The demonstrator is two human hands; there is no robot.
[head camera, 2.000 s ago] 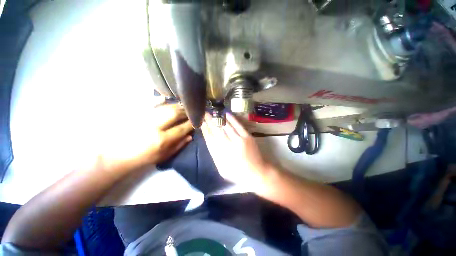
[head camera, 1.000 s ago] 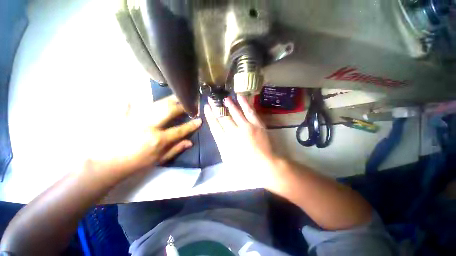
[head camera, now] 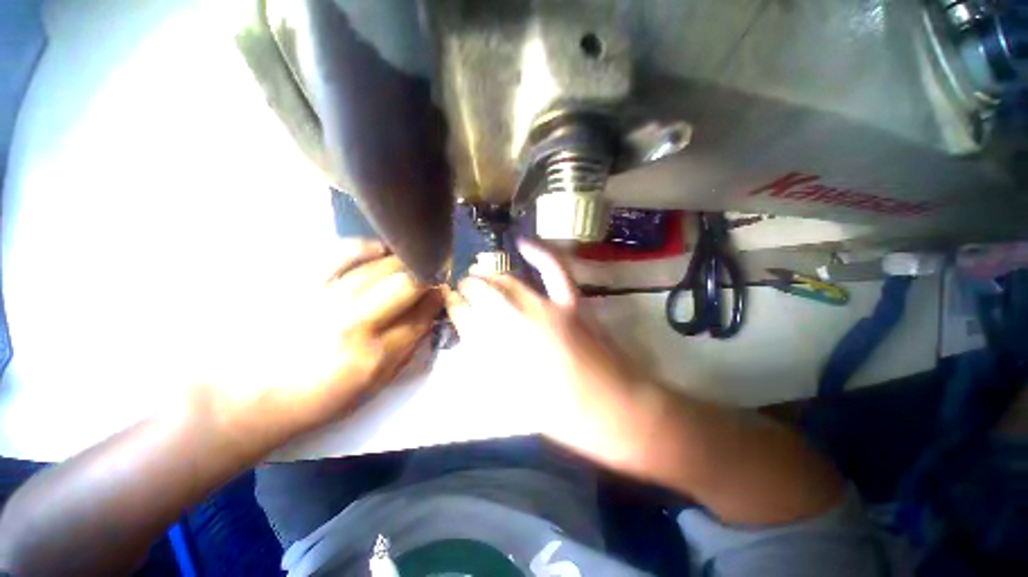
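Note:
The dark fabric piece (head camera: 356, 215) lies under the sewing machine head (head camera: 721, 135). Most of it is hidden by the head and my hands, and a small dark bit shows below my fingertips. My left hand (head camera: 378, 316) is on its near end with fingers bent. My right hand (head camera: 513, 321) is beside it, fingers bent onto the cloth, thumb side near the cream tension knob (head camera: 573, 214). The fingertips of both hands meet at the cloth, just below the presser foot area (head camera: 493, 231). The needle is not clearly visible.
Black-handled scissors (head camera: 708, 295) lie right of my right hand, with a yellow-green handled tool (head camera: 814, 286) beyond. A red-bordered black item (head camera: 640, 233) lies partly behind the knob. A blue strip (head camera: 866, 338) hangs over the right edge of the white table (head camera: 147, 282).
The dark cloth has moved away from me under the head, so less shows on the near side. My flat, spread hands have drawn together with fingers bent at its near end.

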